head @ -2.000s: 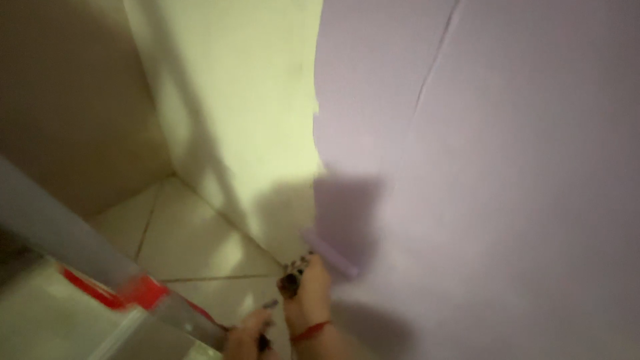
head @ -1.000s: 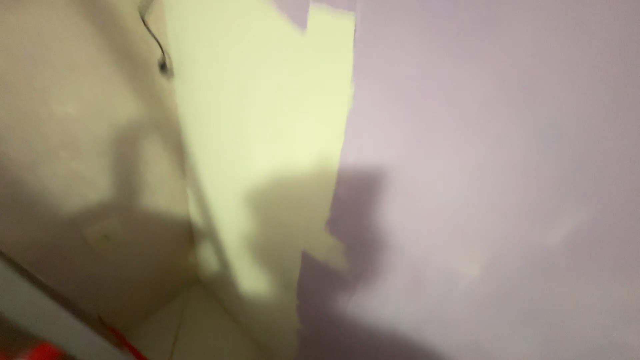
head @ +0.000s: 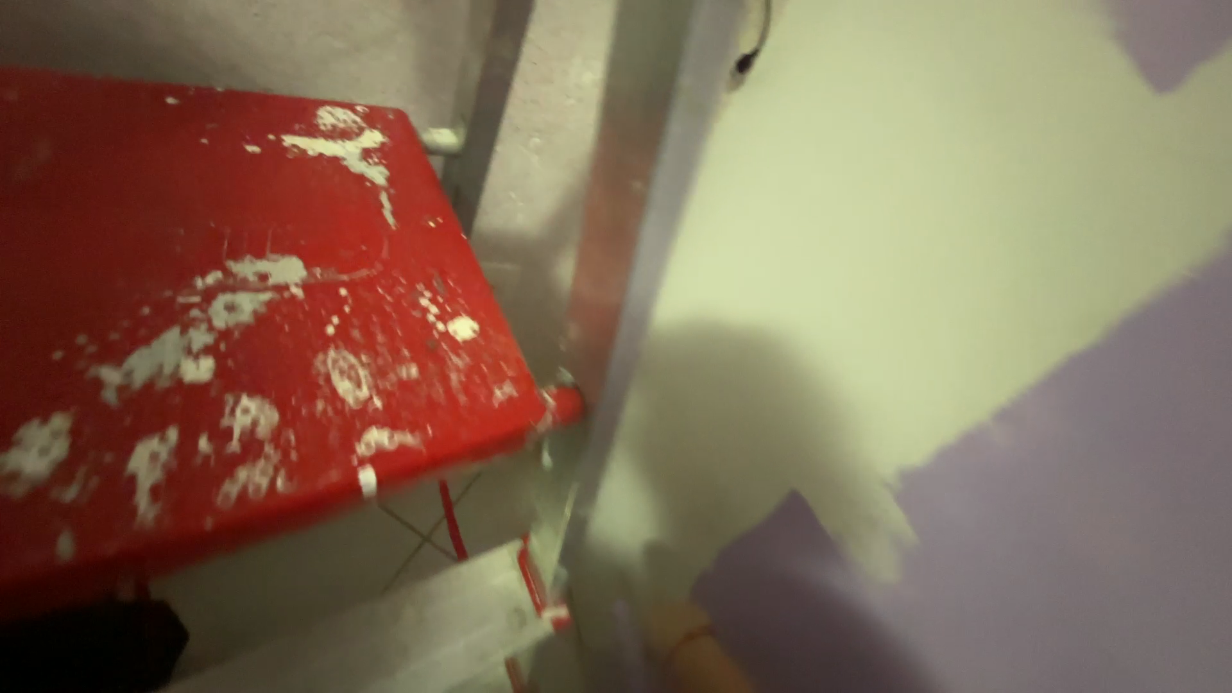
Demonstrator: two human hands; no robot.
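Observation:
My right hand (head: 679,635), with a thin red band at the wrist, is low in the head view, in front of the wall beside the ladder's metal rail (head: 640,241). It is blurred and dim; a faint purplish streak is just left of it, and what the fingers hold cannot be made out. My left hand is out of view. The wall is pale yellow-green (head: 914,212) above and painted purple (head: 1078,462) at the lower right, with a ragged edge between them. A shadow falls across the pale part.
A red ladder platform (head: 241,318), spotted with dried paint, fills the left side. Beneath it are a pale ladder step (head: 414,616), a dark object (head: 96,645) and floor tiles (head: 404,539). A dark cable end (head: 744,64) hangs near the top.
The view has swung left, bringing in the red platform. Two seconds ago both hands showed low down near the floor corner, the right one at a purple roller on the wall.

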